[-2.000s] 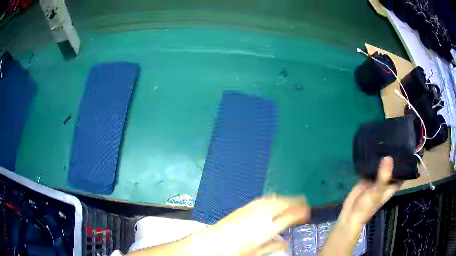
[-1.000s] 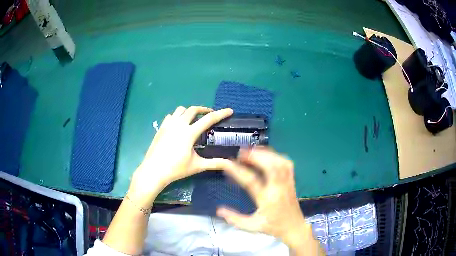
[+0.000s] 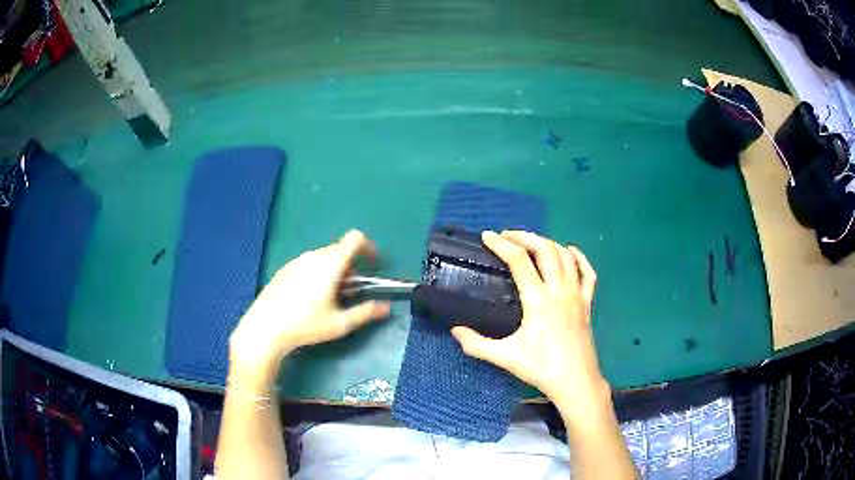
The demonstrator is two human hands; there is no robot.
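A black speaker housing (image 3: 469, 305) lies across the middle of a blue mesh cloth strip (image 3: 455, 384) on the green mat, its slot facing up with a pale strip inside. My right hand (image 3: 548, 314) grips the housing's right end, thumb in front and fingers behind. My left hand (image 3: 309, 295) is left of the housing, blurred, with thumb and fingers around the pale lead wires (image 3: 386, 284) that run from the housing's left end. Whether its fingertips close on the wires is hard to tell.
Another blue cloth strip (image 3: 225, 262) lies left, with more blue cloth (image 3: 47, 253) at far left. A pale post (image 3: 112, 70) stands back left. Black housings (image 3: 725, 127) sit by the tan board (image 3: 787, 272) at right. A grey-rimmed crate (image 3: 183, 412) is at lower left; a clear tray (image 3: 689, 441) at lower right.
The housing came from the right onto the middle cloth. Since one second ago, my right hand has taken hold of its right end, and my left hand has moved off it to the wires at left.
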